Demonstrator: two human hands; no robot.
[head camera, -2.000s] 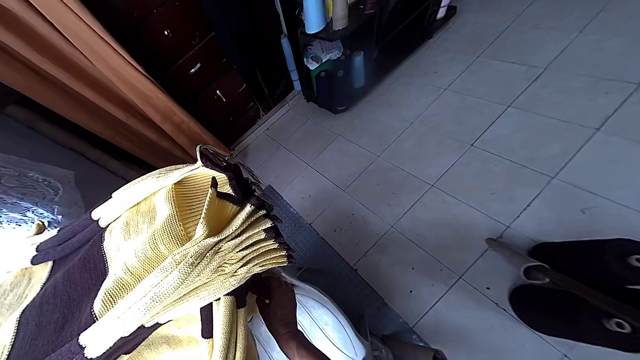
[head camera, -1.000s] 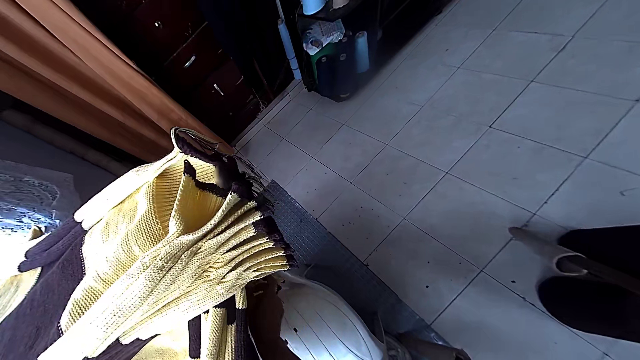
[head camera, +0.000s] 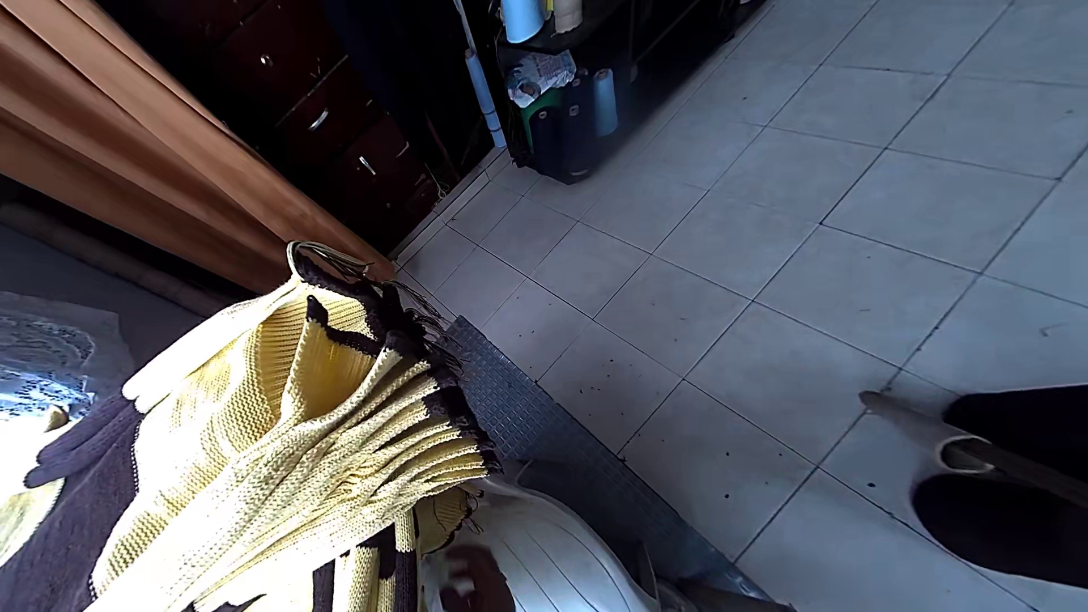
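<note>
A large bundle of yellow and dark brown knitted fabric (head camera: 340, 433) fills the lower left, its bunched edge dark with loose threads. Low in the view, a hand, seemingly my right hand (head camera: 476, 582), shows partly in shadow beside the bundle's lower edge. It lies against a white ribbed thing (head camera: 544, 544), whose kind I cannot make out. Dark blur hides the fingers, so whether they grip anything is unclear. My left hand does not show.
A textured metal strip (head camera: 518, 416) runs along the tiled floor (head camera: 739, 331). Dark shoes (head camera: 1003, 527) and a stick-like thing (head camera: 1020, 463) are at the right. An orange curtain (head camera: 204, 161), dark red drawers (head camera: 340, 119), and a rack with thread cones (head camera: 605, 102) stand behind.
Two seconds ago the hand was up against the underside of the knitted bundle; now it is lower, beside the white thing. The bundle keeps much the same shape.
</note>
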